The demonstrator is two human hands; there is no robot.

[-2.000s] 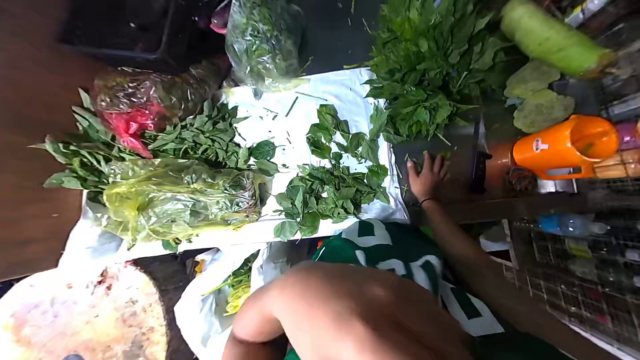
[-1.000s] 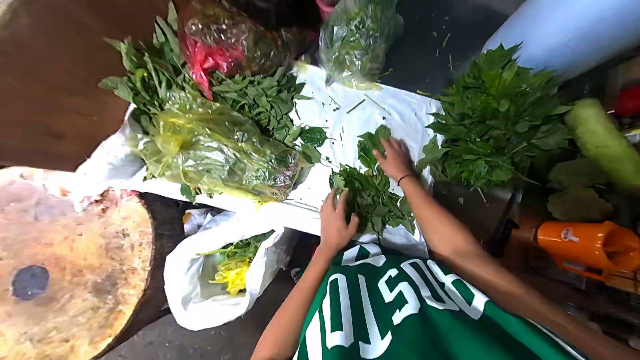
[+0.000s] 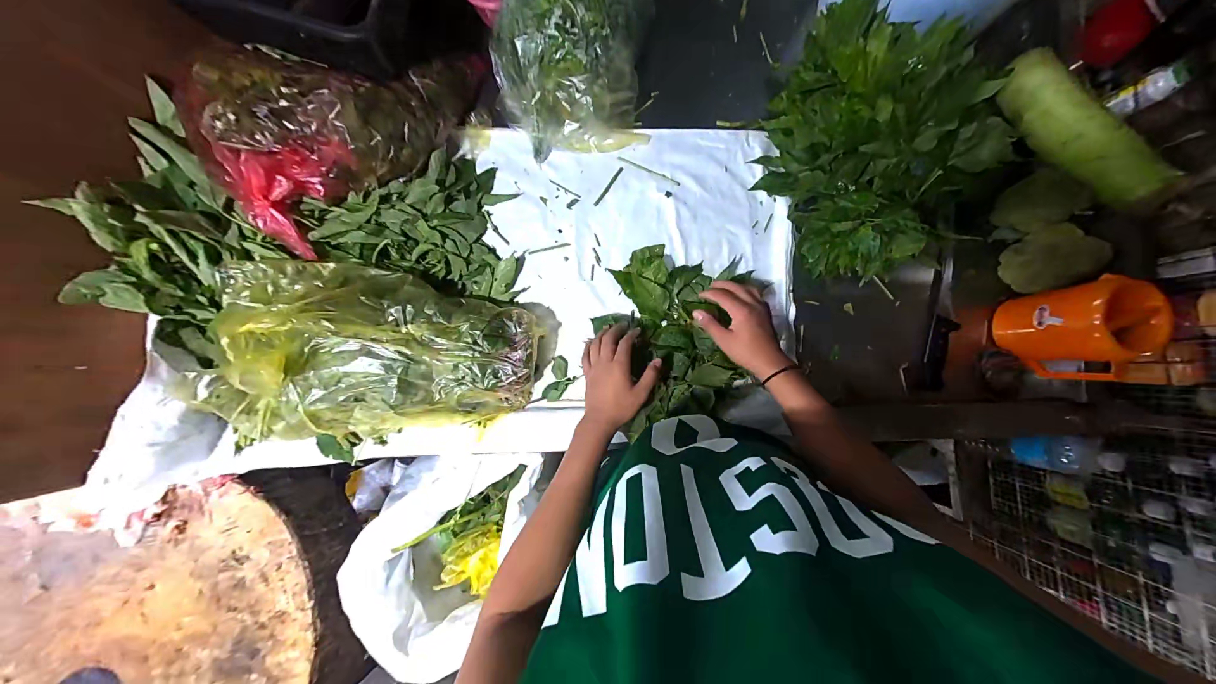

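A loose pile of leafy greens (image 3: 676, 328) lies near the front edge of a white cloth (image 3: 703, 190). My left hand (image 3: 616, 375) rests against the pile's left side, fingers spread and pointing away from me. On the right side, my right hand (image 3: 741, 328), with a dark band at the wrist, touches the leaves with curled fingers; whether it pinches any leaf cannot be told. Left of the pile lies a yellow-tinted plastic bag of greens (image 3: 380, 342). Cut stem bits are scattered on the cloth behind the pile.
A bunch of greens (image 3: 883, 142), a green gourd (image 3: 1083, 128) and an orange plastic pitcher (image 3: 1083, 323) are at right. Behind is a clear bag of greens (image 3: 570, 66); at left, a red-tied bag (image 3: 285, 142). Below are a white bag (image 3: 408, 570) and a round wooden block (image 3: 161, 589).
Two seconds ago my right hand lay flat right of the cloth; now it is on the pile. My left hand, not visible then, has come to the pile's left side. The pile is drawn closer together.
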